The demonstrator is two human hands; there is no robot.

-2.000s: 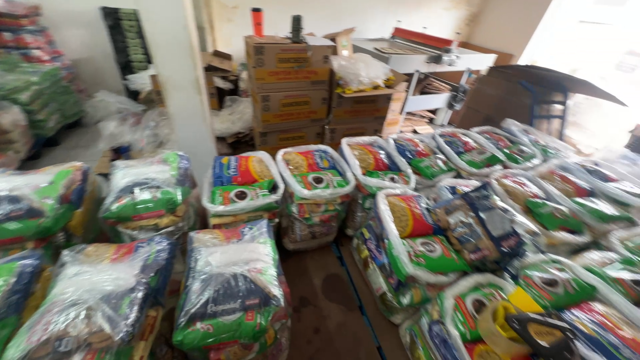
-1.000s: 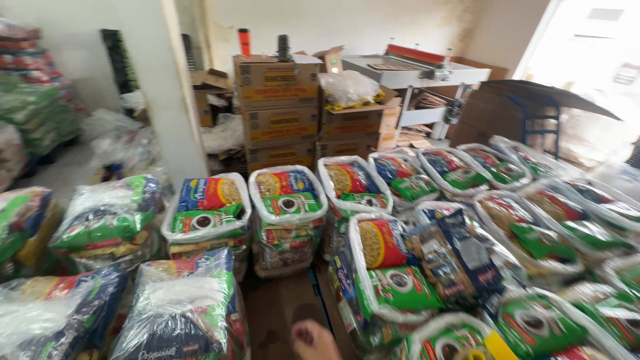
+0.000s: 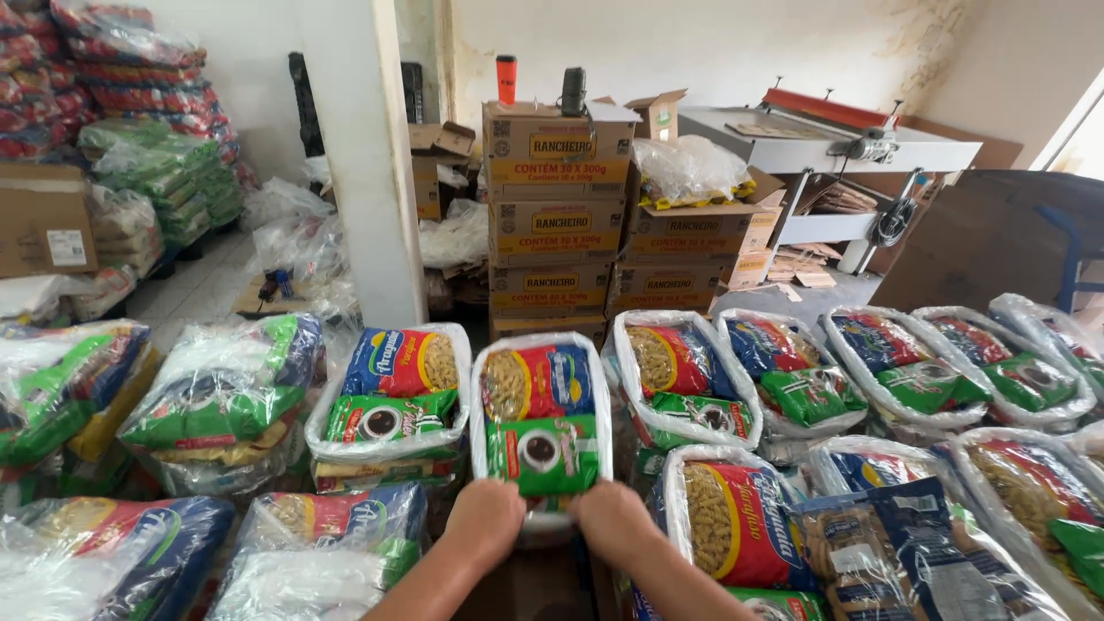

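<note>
In the middle stands a clear plastic bag with a rolled rim [image 3: 604,388], holding a pasta packet [image 3: 539,384] and a green coffee packet [image 3: 542,455] on top. My left hand [image 3: 489,515] grips the near left corner of its rim. The near right corner is in my right hand [image 3: 611,517]. Another open bag of pasta and coffee [image 3: 392,392] stands just left of it, and one more [image 3: 687,379] to the right. Nearer on the right lies a bag with a large pasta packet [image 3: 733,522], beside blue packets [image 3: 914,552].
Filled bags [image 3: 224,388] line the left side, and further open ones [image 3: 906,362] the right. Behind are stacked cardboard boxes [image 3: 556,224], a white pillar [image 3: 362,172], a machine on a metal table [image 3: 862,142] and a large dark panel [image 3: 983,233].
Both my hands are now on the middle bag's rim; one second ago only one hand showed, low in the view. The view has shifted.
</note>
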